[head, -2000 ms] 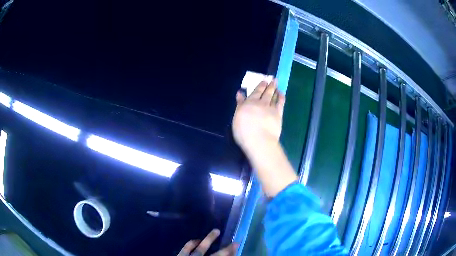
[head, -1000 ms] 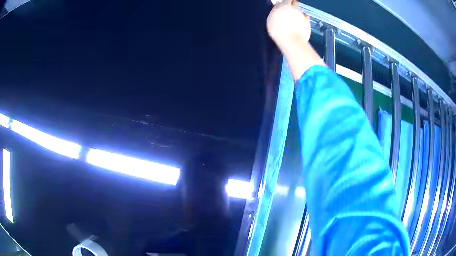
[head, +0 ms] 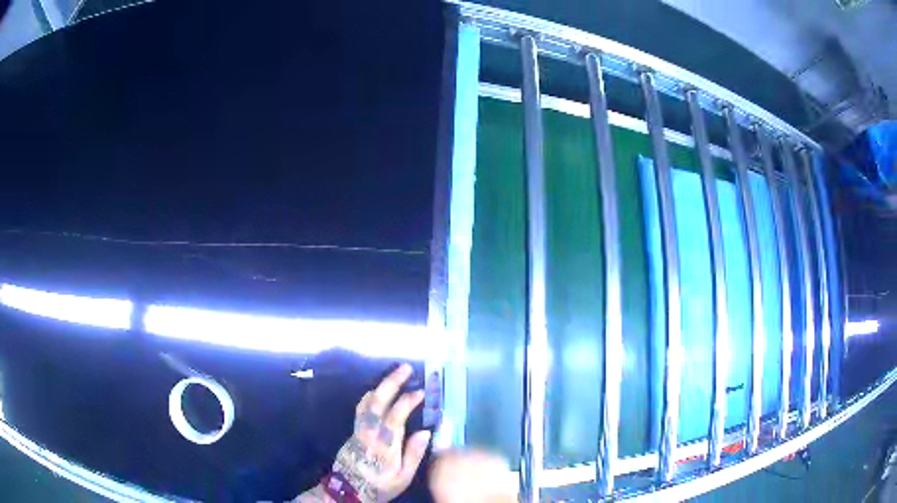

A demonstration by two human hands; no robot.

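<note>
A glossy black panel fills the left of the view. A light-blue strip runs along its right edge. My left hand lies at the panel's lower right corner area, fingers spread and touching the surface near the edge. My right hand is blurred at the bottom, just right of the strip's lower end and partly cut off; whether it holds anything cannot be told. A white tape roll lies on the panel, left of my left hand. A small pale-tipped thin item lies between them.
Shiny metal rollers stand in a row right of the panel, over a green surface. A flat blue sheet shows beneath them. A silver rail runs behind and a front rail along the bottom. Red and black cords hang near it.
My right hand has come back from the strip's far end to its near end and is now blurred. My left hand is in view again. The view has shifted, showing more rollers.
</note>
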